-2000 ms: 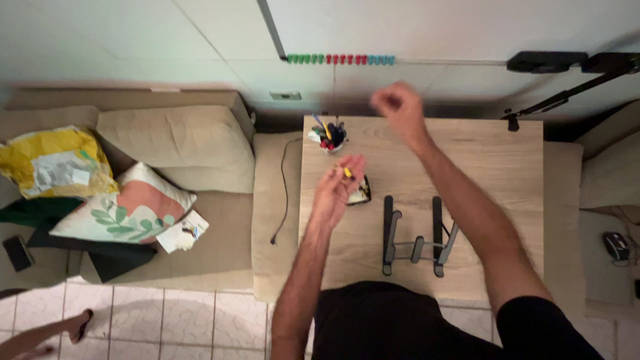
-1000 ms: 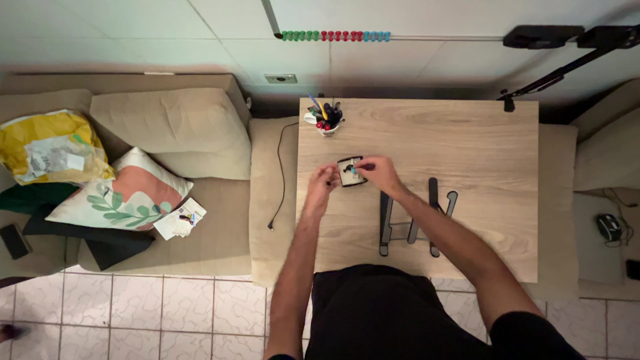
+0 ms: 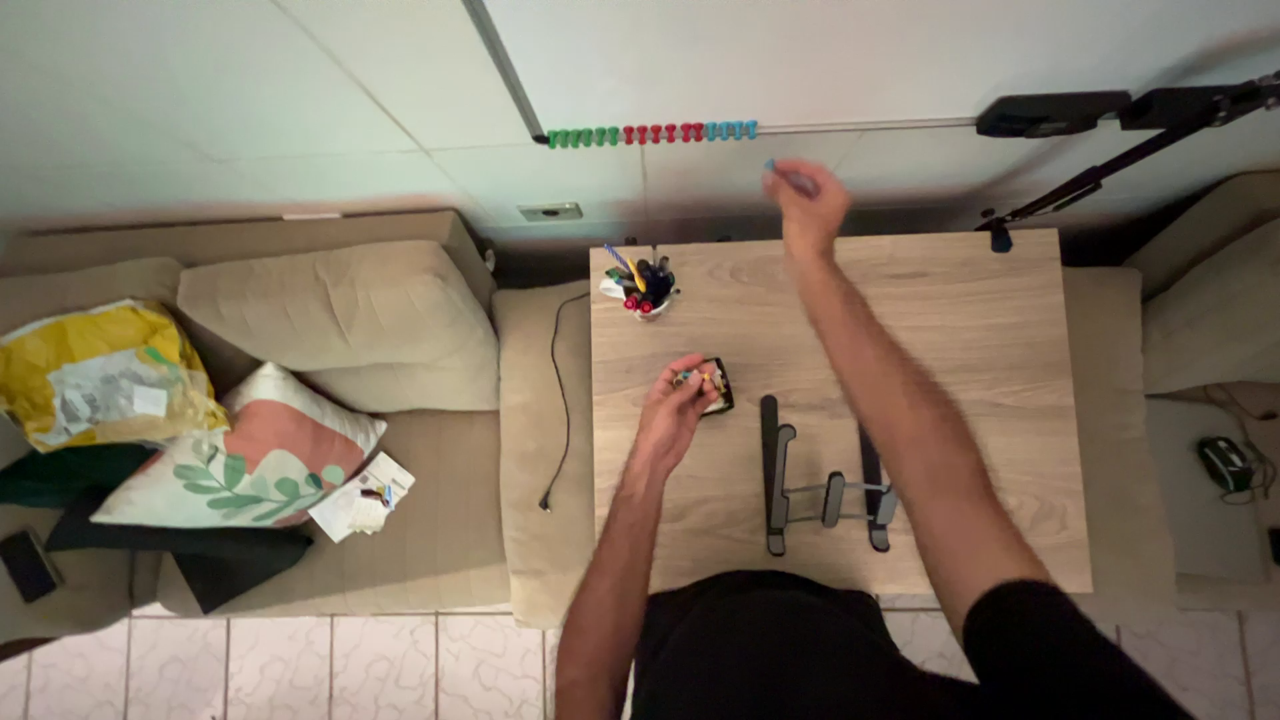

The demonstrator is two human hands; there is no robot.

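Note:
My right hand (image 3: pixel 808 195) is raised past the table's back edge, pinching a small blue push pin (image 3: pixel 770 165) just below and right of the row. Along the whiteboard's lower edge runs a row of green push pins (image 3: pixel 584 138), then red push pins (image 3: pixel 664 133), then blue push pins (image 3: pixel 731 130). Over the table, my left hand (image 3: pixel 677 405) holds a few small pins (image 3: pixel 707 377), at least one yellow, between its fingers. Partly behind those fingers lies a small black-rimmed box (image 3: pixel 724 388) with pale contents.
A pen cup (image 3: pixel 650 300) stands at the back left of the wooden table (image 3: pixel 980 400). A folding laptop stand (image 3: pixel 832 500) lies near my body. A black monitor arm (image 3: pixel 1080 185) is clamped at the back right. A cable (image 3: pixel 565 400) trails over the seat at left.
My right hand has moved from the box up toward the wall and now holds a blue pin. My left hand remains beside the box.

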